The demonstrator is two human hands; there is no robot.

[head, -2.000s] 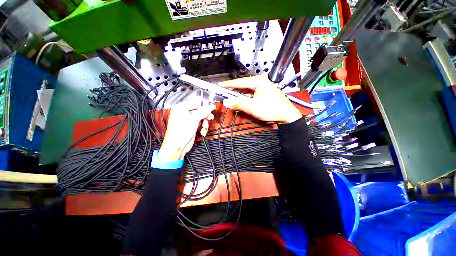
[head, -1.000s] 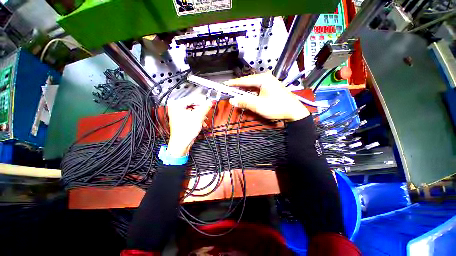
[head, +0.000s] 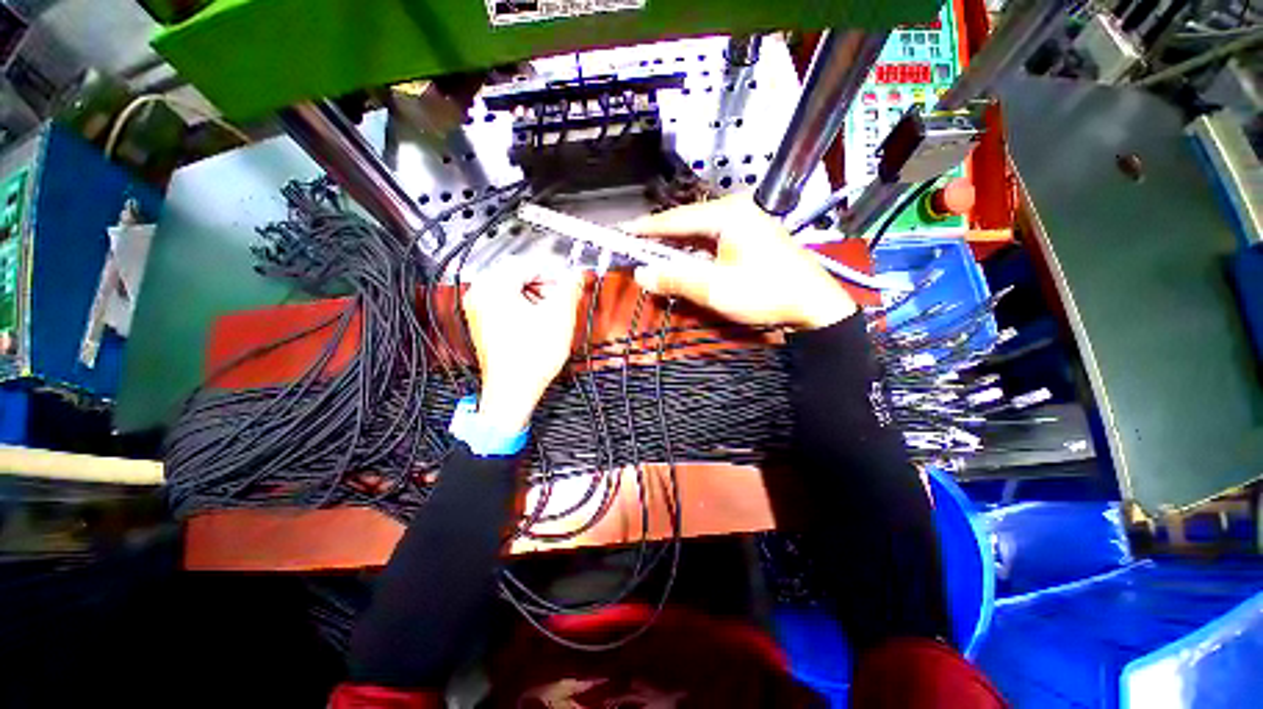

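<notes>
My right hand (head: 748,263) grips a pale, narrow loading bar (head: 575,230), which slants down to the right above the cables. Several loose black cables hang from the bar and loop past the board's front edge. My left hand (head: 524,316) is at the bar's left part, fingers bent at small pale cable ends; its fingertips are partly hidden, so its exact hold is unclear. A dense bundle of black cables (head: 720,405) lies across the red-brown board (head: 263,537). Pale cable ends (head: 983,398) fan out at the right.
The green platen (head: 346,49) spans the top, above the dark mould (head: 589,139) on the perforated table (head: 700,104). Shiny tie bars (head: 817,125) stand at both sides. A control panel (head: 900,104) with a red button is at the right. Blue bins (head: 1060,543) stand below right.
My left hand has turned so that its back faces up, and its fingers have closed in nearer the bar. My right hand keeps its hold on the bar. The view has shifted slightly.
</notes>
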